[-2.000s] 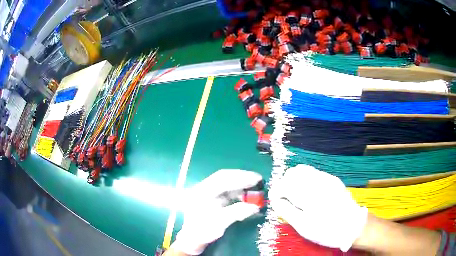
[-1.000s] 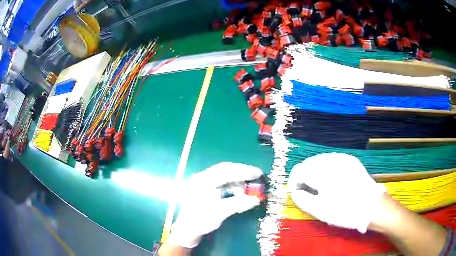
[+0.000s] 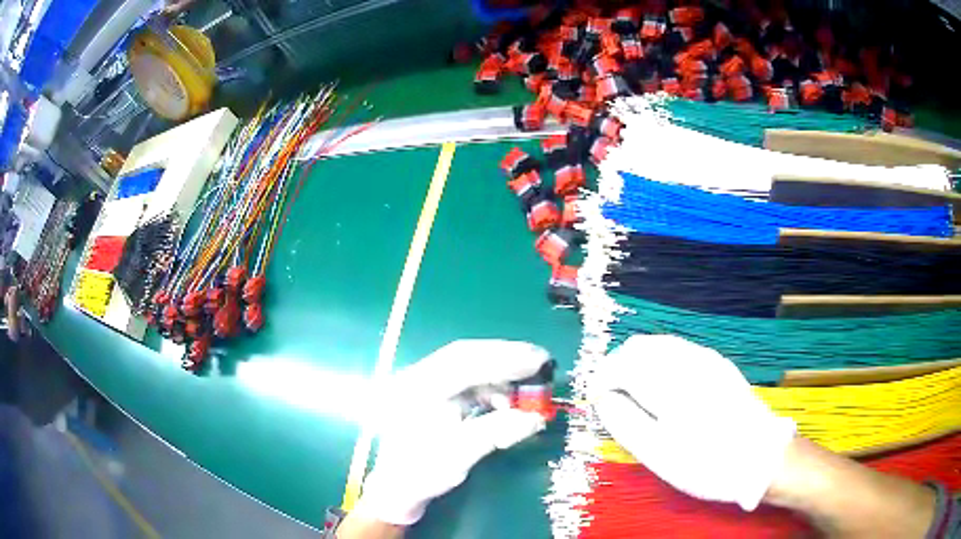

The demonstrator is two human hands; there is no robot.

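Note:
My left hand [image 3: 448, 426], in a white glove, holds an orange-red and black connector housing [image 3: 534, 400] between thumb and fingers, its red face turned to the right. My right hand [image 3: 674, 416], also gloved in white, is just right of the housing with its fingertips pinched together. A thin reddish wire end seems to show between the fingertips and the housing; the fingers hide the rest. My right hand lies over the left part of the yellow wires [image 3: 843, 414] and green wires [image 3: 695, 335]. Red wires [image 3: 674, 503] lie below it.
Blue wires [image 3: 685, 208], black wires [image 3: 695, 268] and white wires [image 3: 706, 158] lie at the right between tan dividers [image 3: 864, 305]. A loose housing pile [image 3: 674, 58] is at the top. Finished harnesses [image 3: 227, 300] and a pale tray [image 3: 195, 158] are at the left.
My right hand has moved left from over the yellow and green wires, its fingertips now close to the housing. My left hand still holds the housing in about the same place.

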